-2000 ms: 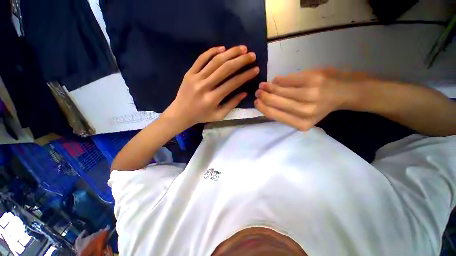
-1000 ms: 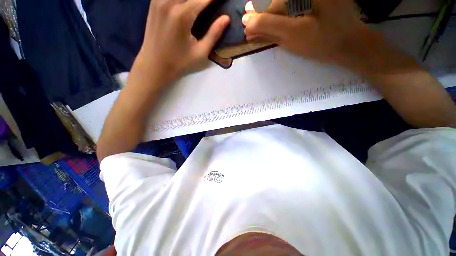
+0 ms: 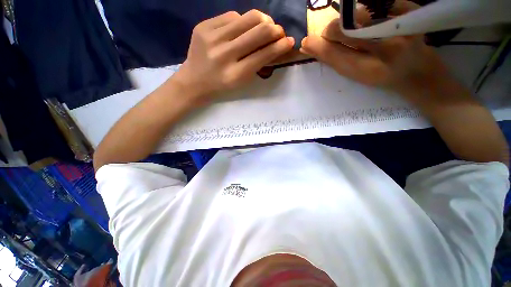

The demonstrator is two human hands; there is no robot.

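Note:
A dark navy cut panel (image 3: pixel 151 33) lies at the top centre, its right edge near the needle area. My left hand (image 3: pixel 232 50) rests on the panel's lower right part with its fingers curled and bunched at the cloth edge. My right hand (image 3: pixel 370 59) is just right of the panel edge, its fingertips close to my left fingertips, partly behind the pale sewing machine head (image 3: pixel 431 19). Whether it holds cloth is hidden. The tan machine bed plate (image 3: pixel 317 25) shows between the hands. The presser foot area (image 3: pixel 320 4) is at the top edge.
A dark panel stack (image 3: pixel 67 50) is at left, with a brown-edged bundle (image 3: pixel 70 129) at the table edge. The white table has a printed scale (image 3: pixel 302 121) along its front. A thin green and dark tool (image 3: pixel 494 63) lies at far right. Blue baskets (image 3: pixel 39 190) are below left.
The panel, absent from under the hands one second ago, shows again beside the needle area. Both hands have moved down slightly, and the pale machine head now shows at top right.

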